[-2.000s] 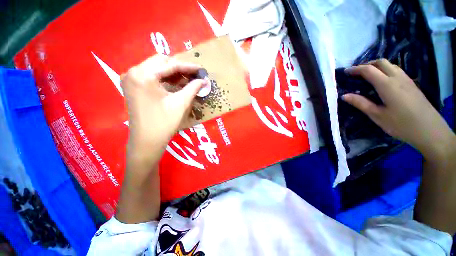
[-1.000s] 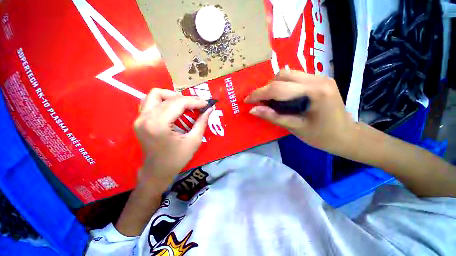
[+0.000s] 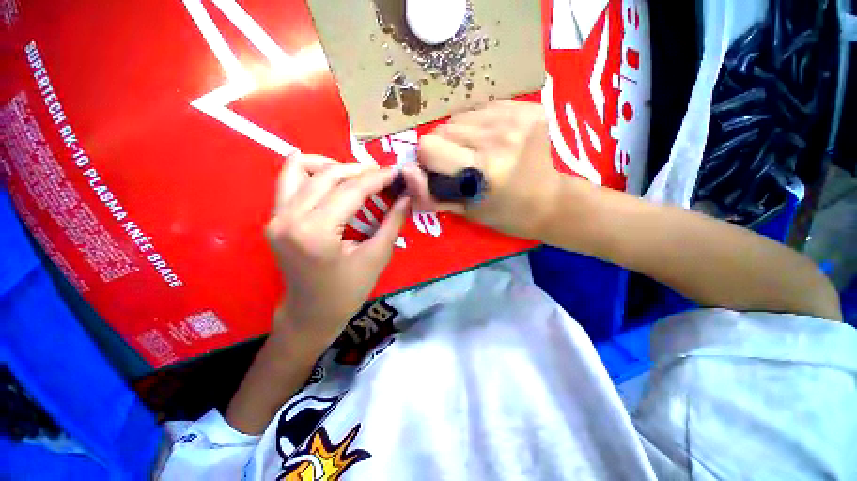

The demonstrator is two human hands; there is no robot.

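Observation:
My right hand (image 3: 498, 169) grips a long black part (image 3: 459, 185), whose round end points to the right, out of the fist. My left hand (image 3: 329, 221) pinches a small black piece (image 3: 400, 182) between thumb and fingertips. The fingertips of both hands meet over the red carton (image 3: 225, 225), so the small piece is at the left end of the long part. The fingers hide most of the small piece, and I cannot tell if it is inside the long part.
A round white pot (image 3: 437, 17) sits on the cardboard pad (image 3: 371, 89) with dark wet spots, beyond my hands. On the right, long black parts are piled in a tray with a white liner (image 3: 691, 141). A blue tray (image 3: 56, 348) stands on the left.
My left hand has left the white pot and now holds the small piece. My right hand has come from the right tray with a long part. The two parts have been brought together.

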